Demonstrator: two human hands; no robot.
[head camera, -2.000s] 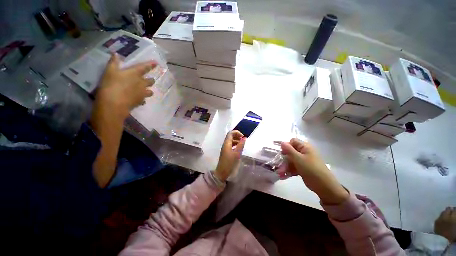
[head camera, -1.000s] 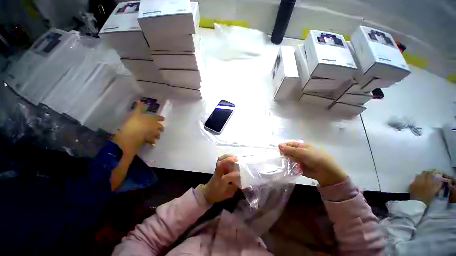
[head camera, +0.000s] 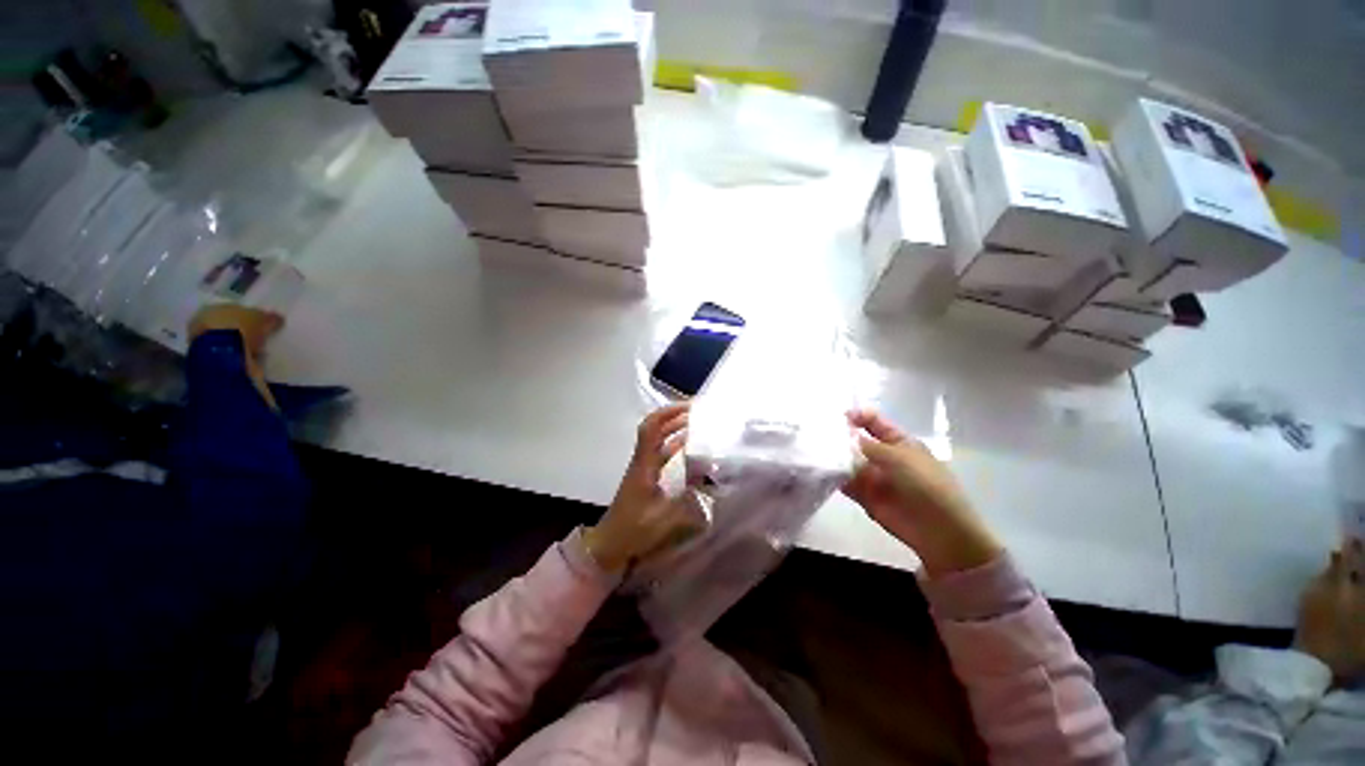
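Note:
A white product box (head camera: 771, 412) is inside a clear plastic bag (head camera: 734, 539) at the bench's front edge. The bag's loose end hangs down toward my lap. My left hand (head camera: 654, 494) grips the bagged box at its left side. My right hand (head camera: 898, 476) grips its right side. Glare hides much of the box's top. A smartphone (head camera: 699, 353) lies just behind the box, on clear sheets.
A tall stack of boxes (head camera: 576, 150) stands back left; more stacked boxes (head camera: 1048, 195) stand right. A dark cylinder (head camera: 903, 72) is at the back. A neighbour's hand (head camera: 240, 326) is by bagged boxes (head camera: 105, 225) at left. Another person's hand (head camera: 1329, 611) is far right. Crumpled plastic (head camera: 1262, 419) lies right.
The bag was held open in both my hands; now it is around the white box. The neighbour's hand and bagged boxes have moved left. The camera view has shifted.

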